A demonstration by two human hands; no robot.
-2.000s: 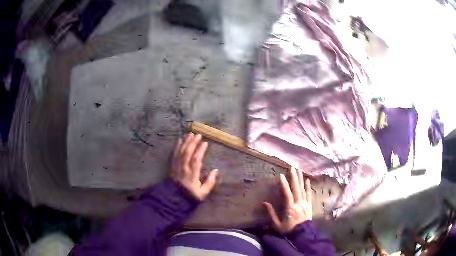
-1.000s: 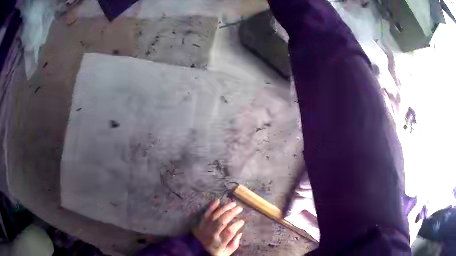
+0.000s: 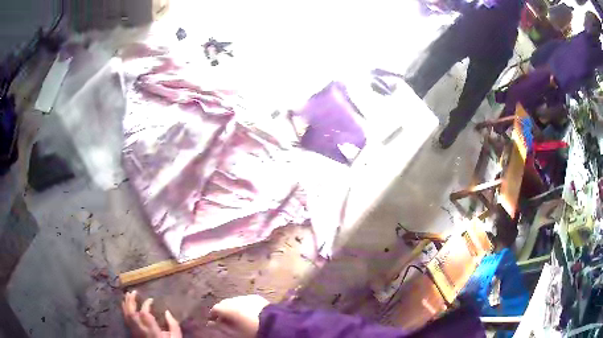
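The shiny pink mottled fabric (image 3: 211,178) lies crumpled on the table. A wooden ruler (image 3: 155,271) lies along its near edge, its right part partly under the fabric. My left hand (image 3: 149,319) is at the bottom edge, cut off by it, with fingers apart just below the ruler's left end and holding nothing visible. My right hand (image 3: 239,315) is beside it on the right, overexposed, with the purple sleeve reaching in from the right. Its fingers are curled and blurred, so whether it holds anything cannot be told.
Purple scraps (image 3: 334,122) lie beyond the fabric on the bright table. A dark object (image 3: 49,166) lies at the left. Past the table's right edge are wooden stools (image 3: 459,261), a blue crate (image 3: 506,284), a standing person's dark-clothed legs (image 3: 473,56) and other people in purple.
The view has swung to the right, bringing the floor, stools and people in. My right arm, which was stretched far across the table, is now drawn back near my left hand.
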